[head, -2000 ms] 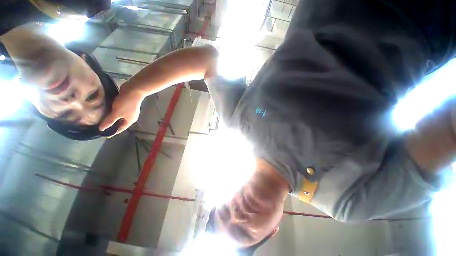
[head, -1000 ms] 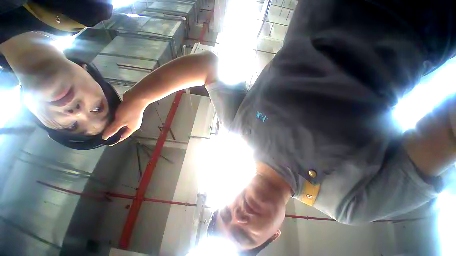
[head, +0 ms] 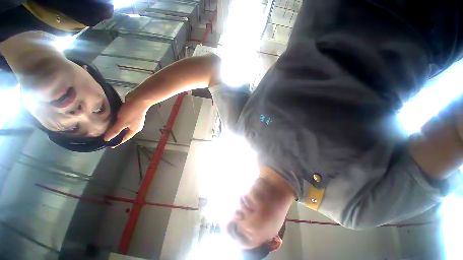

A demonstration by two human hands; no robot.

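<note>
The view points up at the ceiling and appears upside down. Nearest is a person in a dark grey shirt [head: 330, 111] with a yellow collar tab, filling the right side. A second person's head [head: 76, 109] is at the left. A bare hand [head: 128, 122] on a raised arm touches that head; the arm runs to the grey shirt's sleeve. Neither of my own hands can be made out. No work piece or tool is visible.
Overhead are silvery ducts [head: 147, 53], a red pipe [head: 152, 172] and very bright lamps [head: 228, 162]. Another bare forearm [head: 441, 142] is cut off at the right edge. No table or floor shows.
The grey-shirted person's head has turned to the side. The left person's mouth has opened, and that head sits slightly lower than two seconds ago. The raised arm has barely moved.
</note>
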